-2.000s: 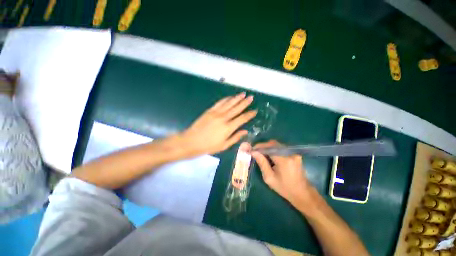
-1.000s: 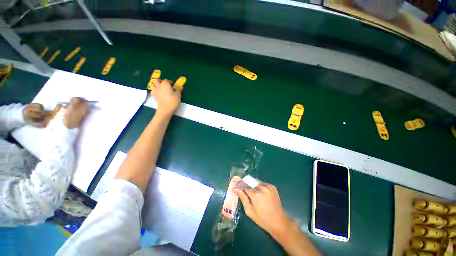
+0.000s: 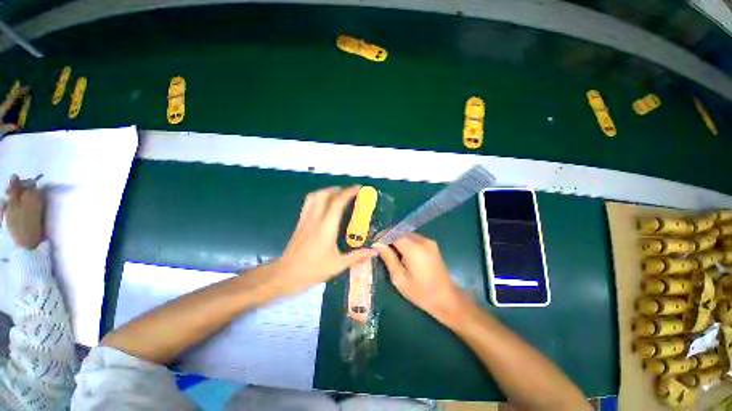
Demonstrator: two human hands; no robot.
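My left hand holds a yellow plastic part upright in view, just above the pale pink holding fixture. The fixture is uncovered, with dark marks at its lower end. Clear tape shows below it and beside the yellow part. My right hand pinches the near end of a long, thin grey strip, which slants up and right to the pale rail. The fingertips of both hands are close together at the fixture's upper end.
Loose yellow parts lie on the green belt beyond the pale rail. A smartphone lies right of my hands. A cardboard sheet holds yellow parts. A lined sheet lies under my left forearm. Another person's hand is far left.
My left hand has come back from the belt to the fixture with a yellow part in it. My right hand stays near the fixture; the strip now points up and right. The view has shifted.
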